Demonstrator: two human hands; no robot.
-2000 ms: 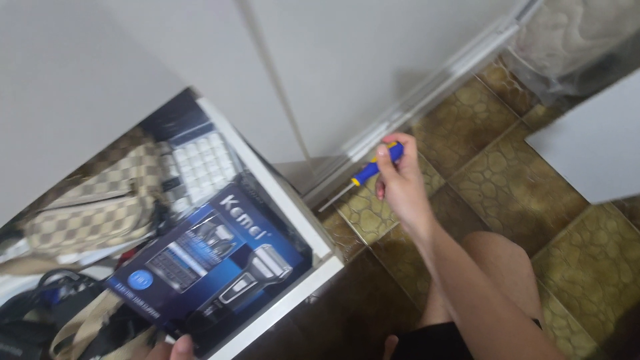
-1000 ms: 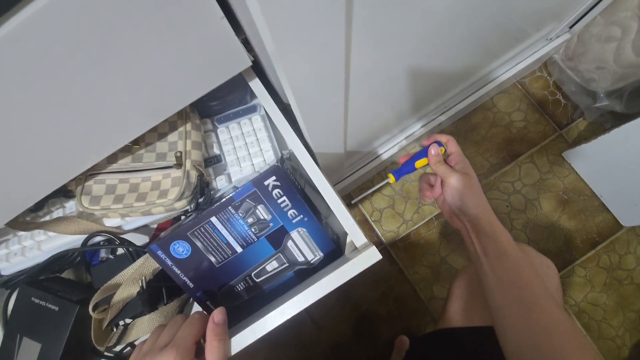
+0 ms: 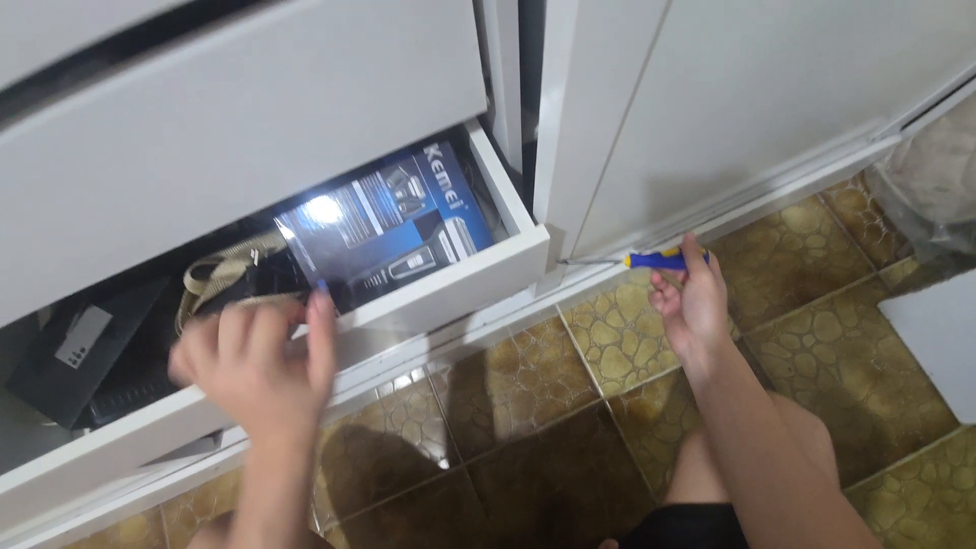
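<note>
My right hand [image 3: 695,293] holds a screwdriver [image 3: 659,260] by its blue and yellow handle, the metal shaft pointing left near the base of the white cabinet door. My left hand [image 3: 259,358], slightly blurred, is at the front edge of a partly open white drawer [image 3: 450,284]; whether its fingers grip the edge I cannot tell. Inside the drawer lie a blue Kemei shaver box [image 3: 385,221], a beige woven strap [image 3: 204,286] and a dark box with a pale label [image 3: 84,343].
A white cabinet door [image 3: 732,99] stands right of the drawer. Brown patterned tiles [image 3: 534,396] cover the floor. At the right are a plastic-wrapped item [image 3: 934,179] and a white panel [image 3: 942,343]. Another drawer front [image 3: 252,130] is above the open one.
The drawer has been pushed further in; the checkered bag and white keyboard seen before are now hidden. My left hand is more fully in view. My right hand still holds the screwdriver.
</note>
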